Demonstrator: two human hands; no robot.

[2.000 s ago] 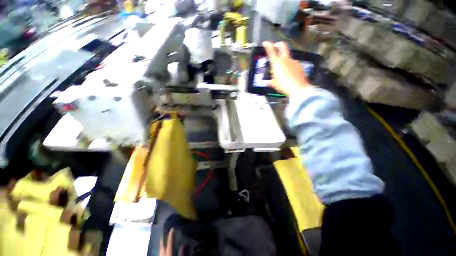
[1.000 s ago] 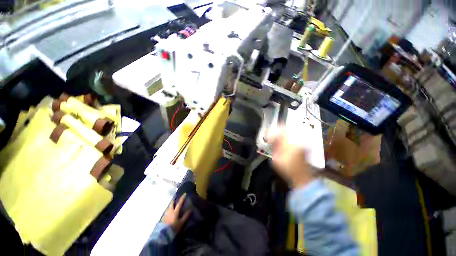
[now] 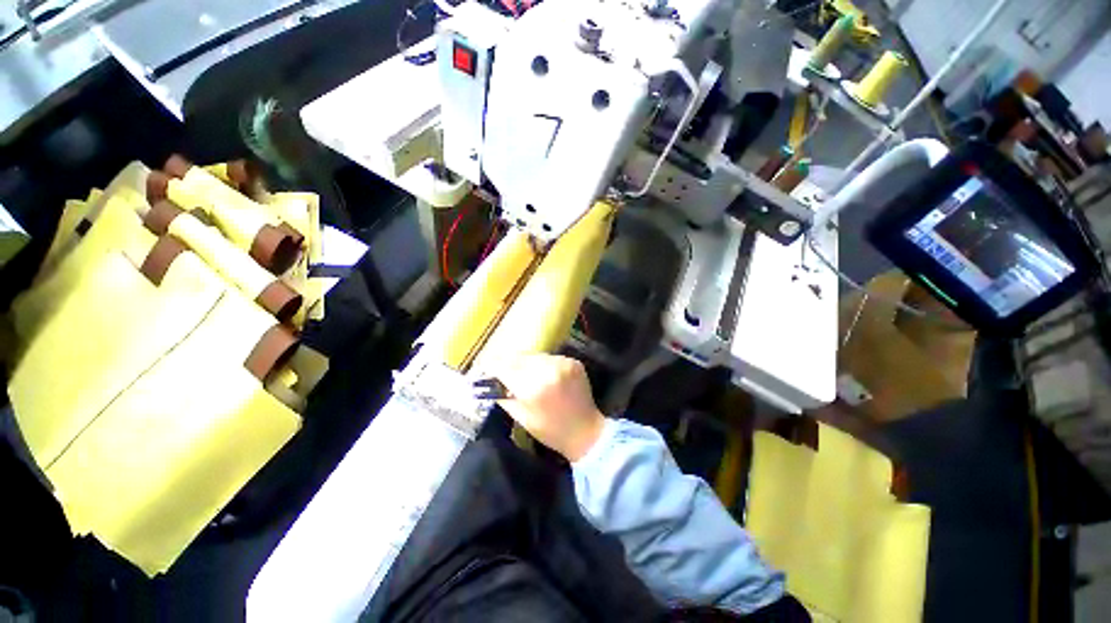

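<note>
The yellow workpiece (image 3: 543, 295) with a brown-edged slit lies over the narrow arm bed (image 3: 350, 520), its far end under the white sewing machine head (image 3: 564, 119). My right hand (image 3: 551, 399) is at the near end of the workpiece, fingers closed around small dark thread snips (image 3: 491, 389) whose tips point left over the bed. Whether the fingers also touch the yellow material is hard to tell. My left hand is not in view.
Yellow pieces with brown rolled ends (image 3: 158, 365) are stacked at left. A flatter yellow pile (image 3: 835, 529) is at lower right. The touchscreen (image 3: 989, 241) stands at right, a cardboard box (image 3: 908, 353) below it. Thread cones (image 3: 877, 80) are behind.
My right hand has come from the touchscreen down and left to the workpiece and now holds the snips. My left hand has left the picture. The camera view has shifted and turned.
</note>
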